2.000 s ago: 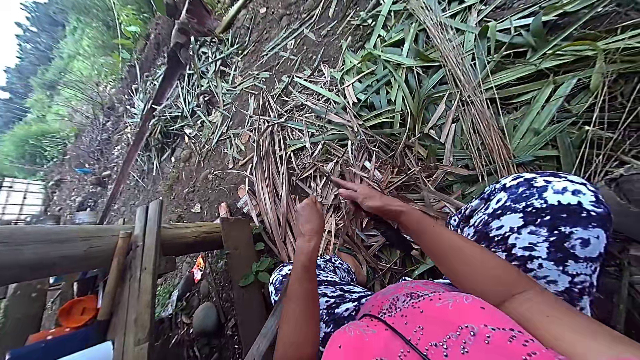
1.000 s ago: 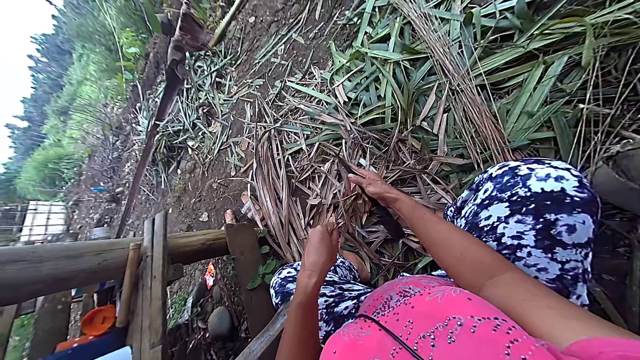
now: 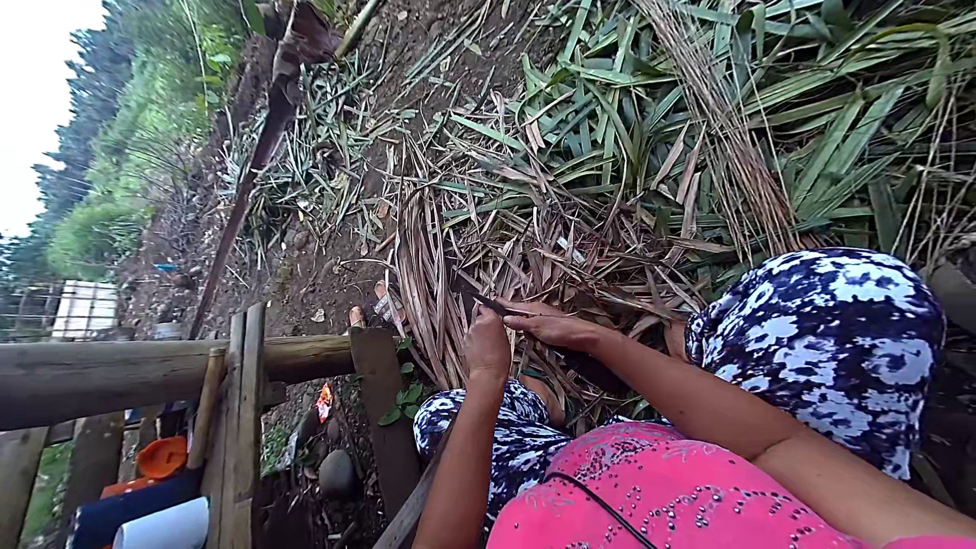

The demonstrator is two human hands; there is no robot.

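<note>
Low over a heap of dry brown leaves (image 3: pixel 564 259), my left hand (image 3: pixel 488 343) is closed, its fingertips meeting the end of a dark, thin, blade-like piece (image 3: pixel 486 302). Close on its right, my right hand (image 3: pixel 553 324) has its fingers stretched along that same piece; whether it grips the piece cannot be told. A bundle of long dry leaves (image 3: pixel 423 267) lies just beyond and left of my left hand. Beneath my right forearm is a dark, flat object (image 3: pixel 591 370), partly covered.
A wooden rail (image 3: pixel 175 374) and upright boards (image 3: pixel 248 412) stand at the left. Green cut leaves (image 3: pixel 625 114) and a bundle of dry stalks (image 3: pixel 732 145) lie ahead. A round stone (image 3: pixel 337 474), an orange plastic item (image 3: pixel 162 457) and a white roll-like item (image 3: pixel 164 524) are lower left.
My two hands have come together at the dark thin piece. One second ago they were farther apart, with my right hand at that piece.
</note>
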